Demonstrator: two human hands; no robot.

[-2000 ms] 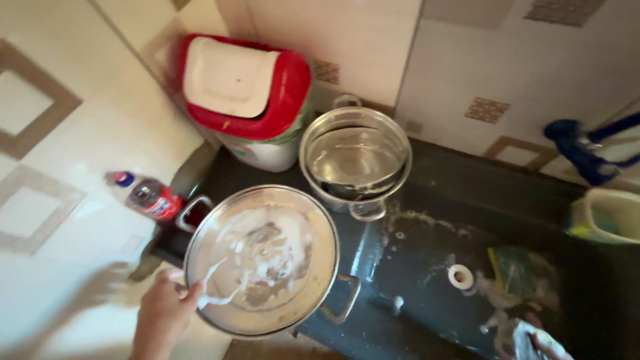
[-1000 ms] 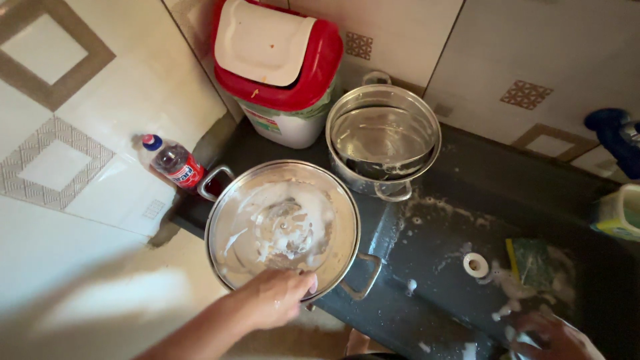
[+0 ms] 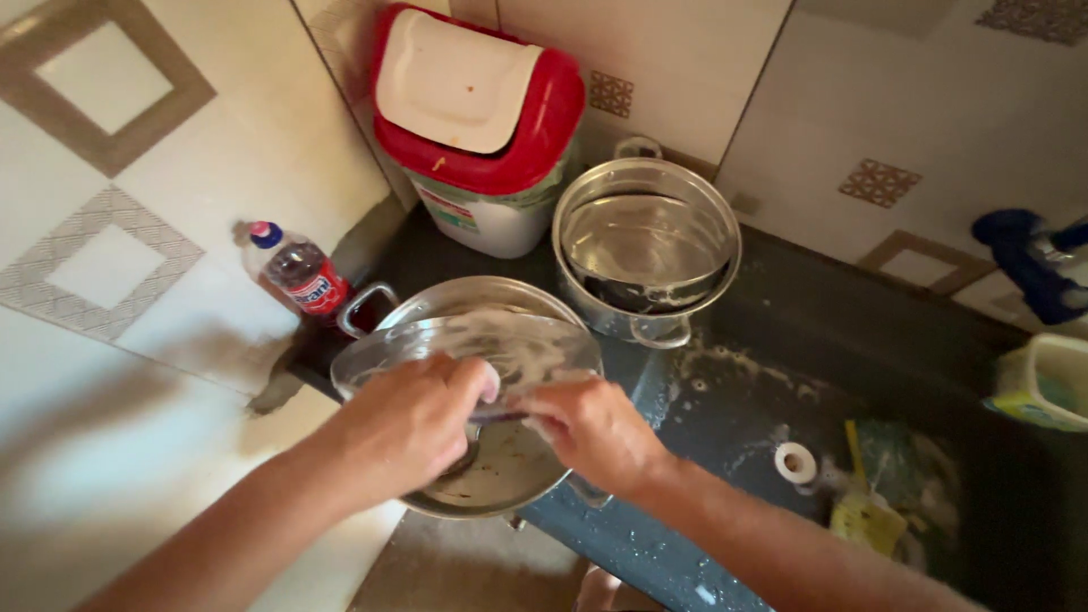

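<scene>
A soapy, round, shiny lid or shallow dish (image 3: 425, 336) is tilted up over a wide metal pot with two side handles (image 3: 501, 489). My left hand (image 3: 425, 416) grips its near edge, with a dark part showing below the fingers. My right hand (image 3: 586, 421) pinches the same edge just to the right. Brown specks lie in the bottom of the pot. Behind it stands another metal pot (image 3: 731, 229) with a smaller metal bowl or pan (image 3: 650, 242) nested inside.
A white bin with a red lid (image 3: 561, 102) and a bottle with a red label (image 3: 310, 285) stand near the wall. On the wet dark counter lie a white ring (image 3: 796, 463), a green scouring pad (image 3: 888, 455) and a yellow item (image 3: 867, 523). A plastic tub (image 3: 1041, 382) is at the right.
My right hand has come from the lower right to the pot. The soapy round piece is now raised and tilted in both hands, showing the pot's inside beneath.
</scene>
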